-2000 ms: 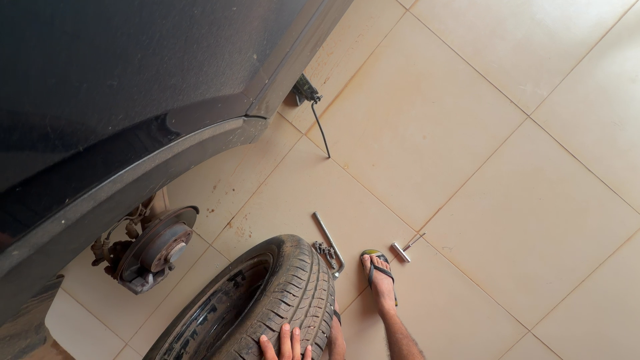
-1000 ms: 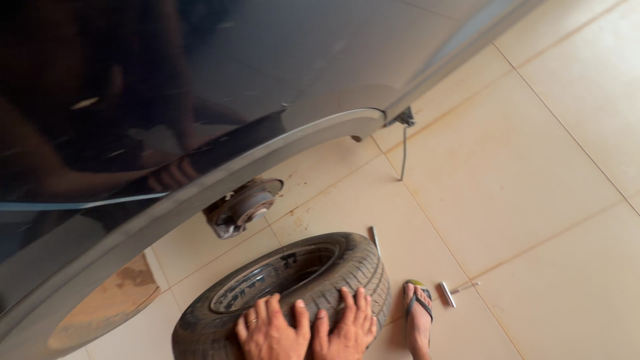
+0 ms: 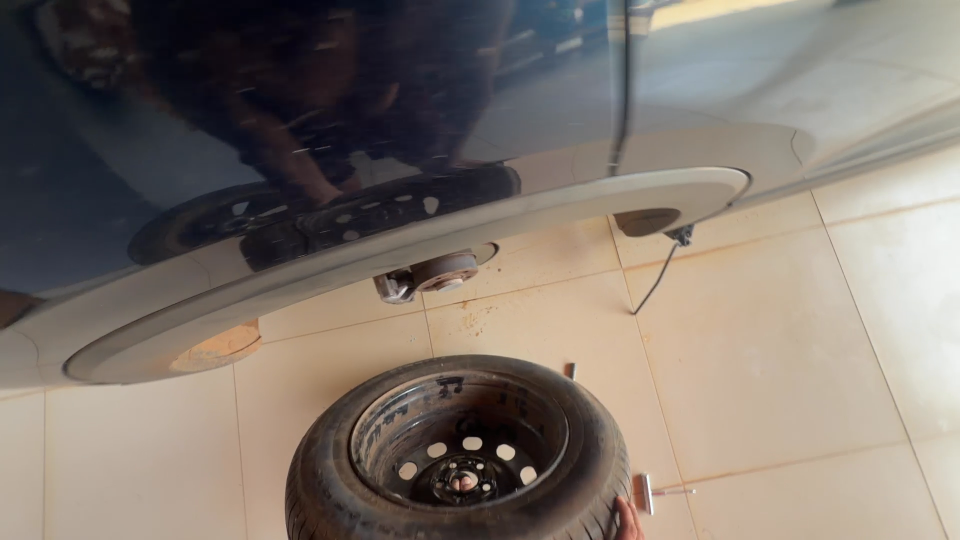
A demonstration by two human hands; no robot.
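Note:
A car wheel, a black steel rim inside a worn tyre [image 3: 322, 457], stands at the lower middle with the rim's hollow inner side facing up toward me. The fingers of my right hand [image 3: 628, 519] rest against the tread at its lower right; the rest of that hand is cut off by the frame. My left hand does not show. Beyond the wheel, the bare wheel hub [image 3: 448, 274] with its brake parts shows below the dark car's wheel arch [image 3: 360, 262].
Dark car bodywork [image 3: 555, 90] fills the top. A jack [image 3: 681, 235] with a thin rod [image 3: 654, 281] sits by the sill. On the floor tiles lie a T-shaped metal tool [image 3: 647, 493] and a metal bar [image 3: 571, 371], partly hidden by the tyre.
The view has swung toward the car. Both hands lay on top of the tyre one second ago; now only fingers show at its right side. More of the rim's inside faces me.

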